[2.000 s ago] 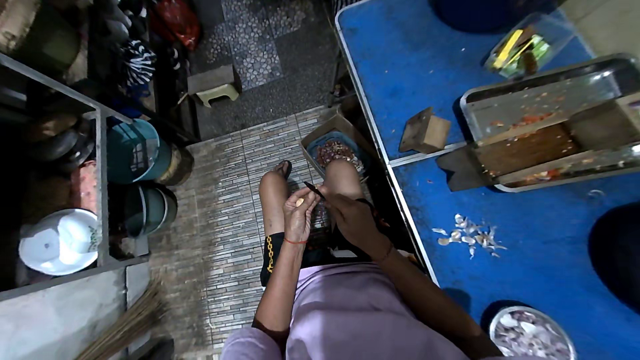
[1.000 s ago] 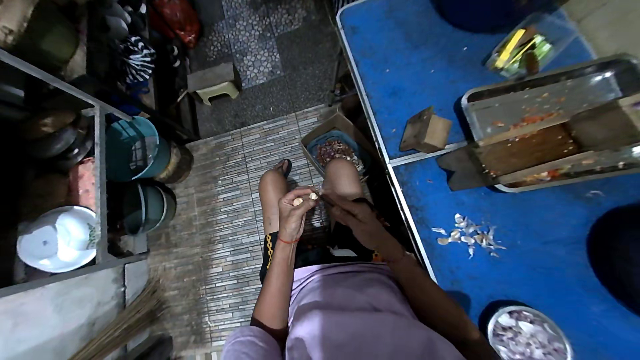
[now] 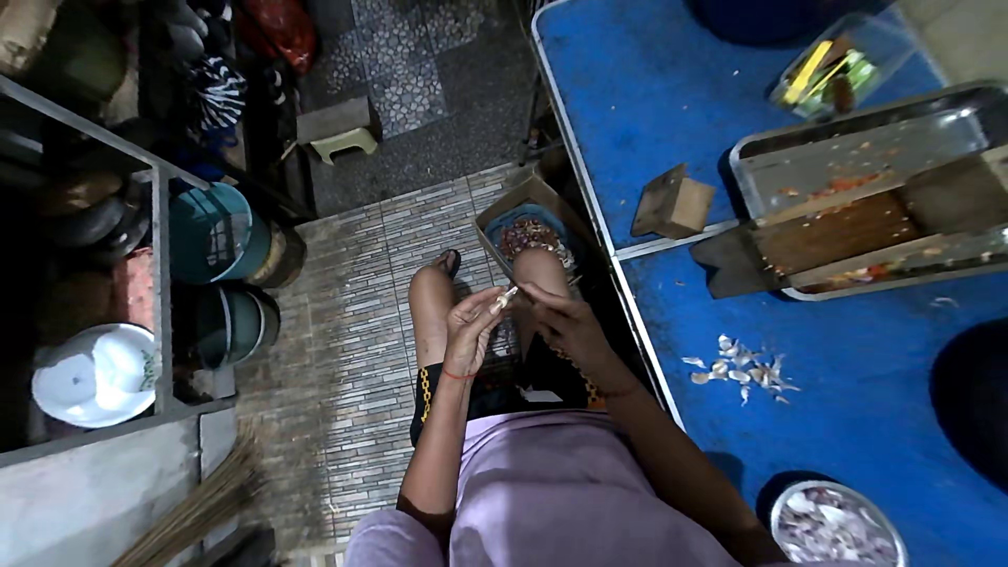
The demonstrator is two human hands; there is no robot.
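Over my lap, my left hand pinches a garlic clove between thumb and fingertips. My right hand is close beside it with bent fingers; whether it grips a small blade is too unclear to tell. Beyond my knee, a cardboard box holds a blue container with reddish and pale peelings. A loose pile of garlic cloves lies on the blue table to my right. Nearer me on the table is a round bowl of peeled shallots or onions.
A metal tray with a wooden slicer across it stands on the table, near a small wooden block and a clear plastic container. On the left are a shelf frame, buckets and a broom; a low stool stands ahead.
My right hand has shifted and its fingers have opened out somewhat since two seconds ago. The clove remains in my left hand.
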